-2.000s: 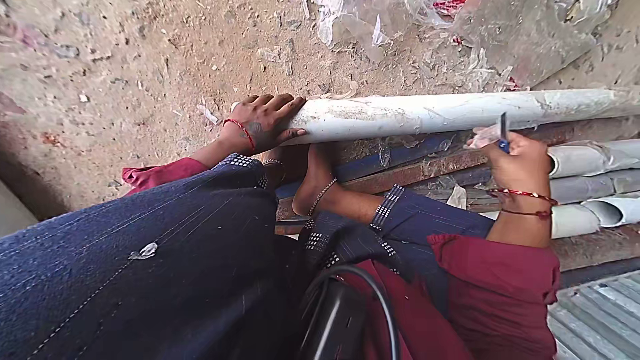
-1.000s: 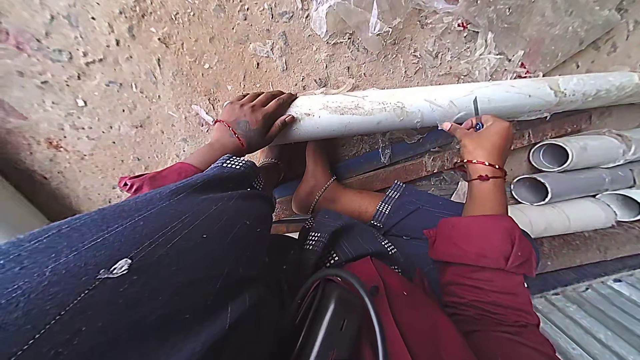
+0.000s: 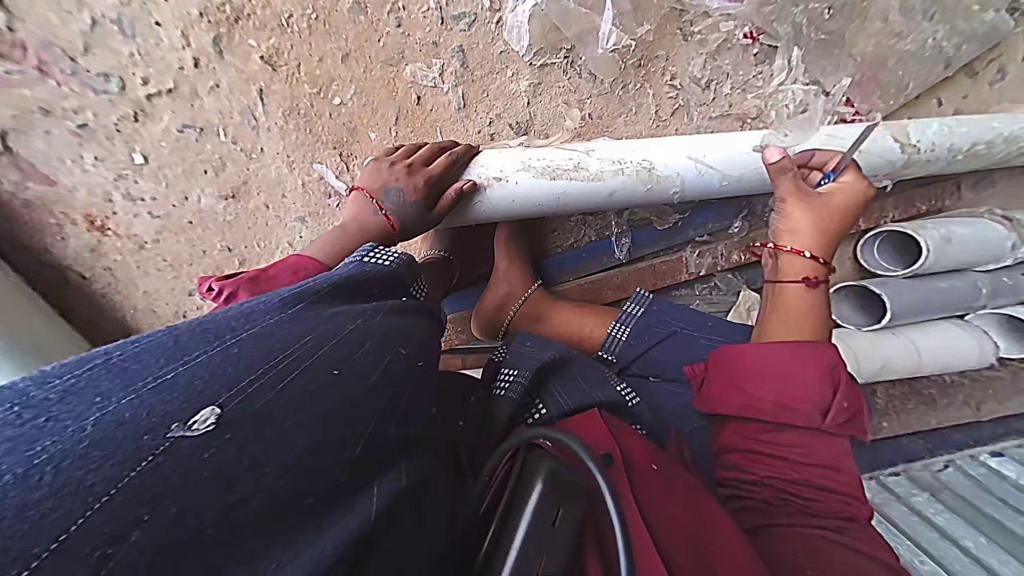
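Observation:
A long white plastic pipe [image 3: 592,176] lies across the view, its surface scuffed and brownish in patches. My left hand [image 3: 416,186] rests over the pipe's left end, palm down, fingers along the top. My right hand [image 3: 816,188] is at the pipe's right part, closed around a small knife [image 3: 850,154] with a blue handle and a thin blade pointing up and right. A scrap of clear plastic film [image 3: 804,120] is at my right thumb and spreads over the pipe's far side. Whether the thumb pinches it, I cannot tell.
Several cut grey and white pipes [image 3: 920,348] lie at the right, open ends toward me. Under and beside the long pipe run a blue bar [image 3: 656,240] and rusty metal bars [image 3: 680,268]. Film scraps [image 3: 560,32] litter the dirt ground. Corrugated metal sheet [image 3: 952,512] is at lower right.
My right hand with the knife moved left along the pipe, then back right. Film now stands up near its thumb. My left hand has stayed on the pipe's end.

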